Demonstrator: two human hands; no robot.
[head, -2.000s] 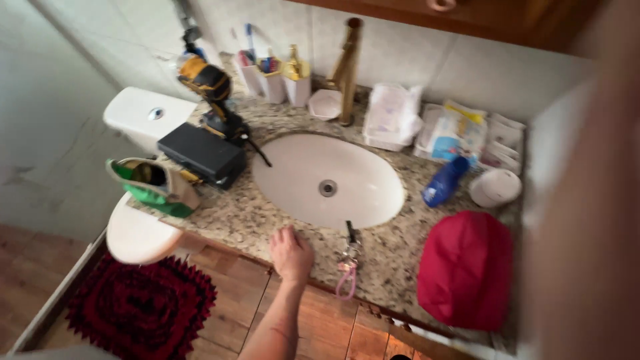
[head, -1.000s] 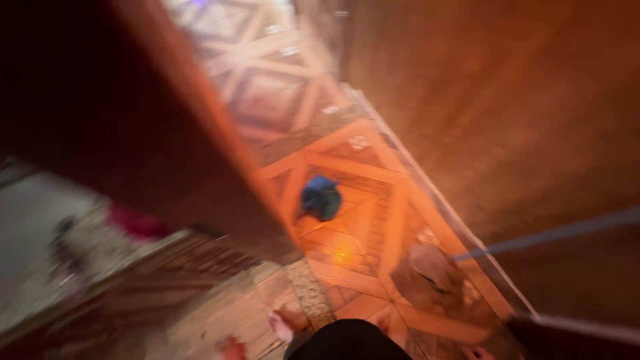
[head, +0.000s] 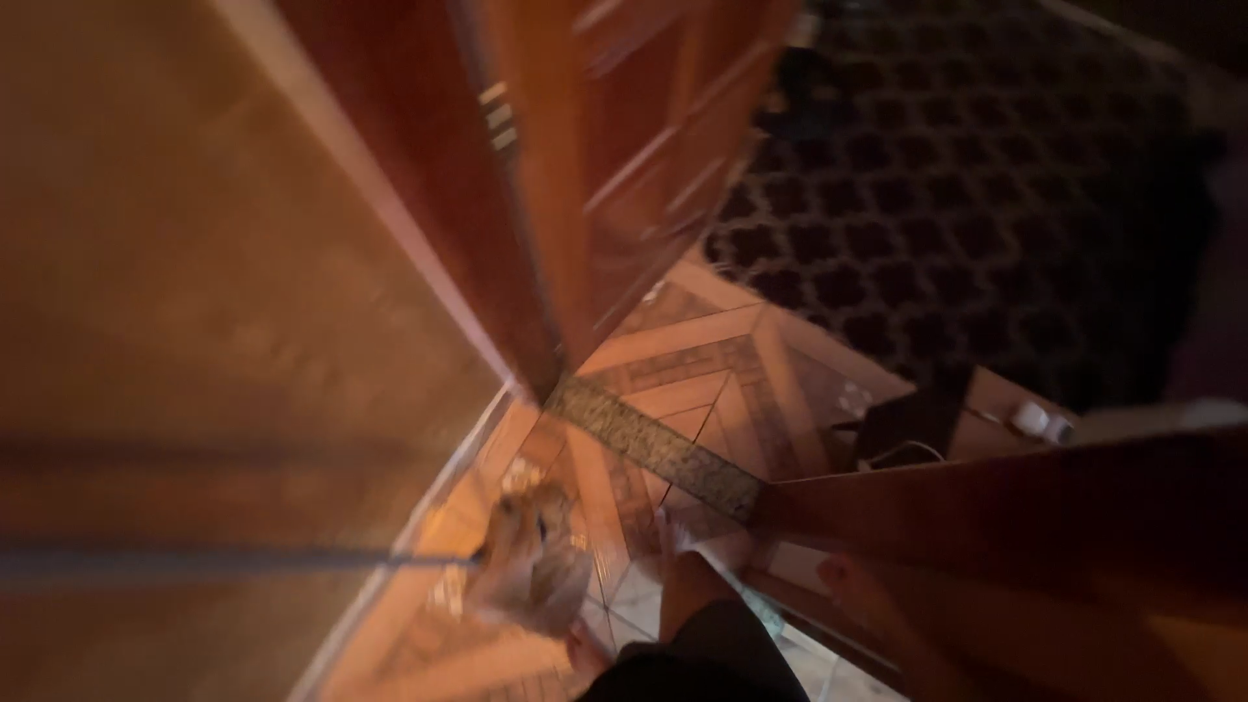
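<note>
Neither of my hands can be made out in the head view. At the bottom my bare leg (head: 690,590), below dark clothing (head: 707,653), stands close to a granite threshold (head: 653,444). Part of a bare foot (head: 585,645) shows to its left. Beside it on the tiled floor is a blurred brownish thing (head: 534,561), perhaps a cloth or a bag. A long grey-blue pole or cord (head: 244,564) runs from it to the left edge. What my hands hold, if anything, is hidden.
A reddish wooden door (head: 643,127) stands open by its frame (head: 429,166). Beyond lies a dark patterned rug (head: 877,185). A dark wooden edge (head: 1024,497) crosses at the right, near a small white object (head: 1041,422). A brown wall (head: 224,292) fills the left.
The view has moved from the bathroom counter, past a tiled passage, to a doorway with a rug beyond. The hand seen resting at the counter's front edge is out of view.
</note>
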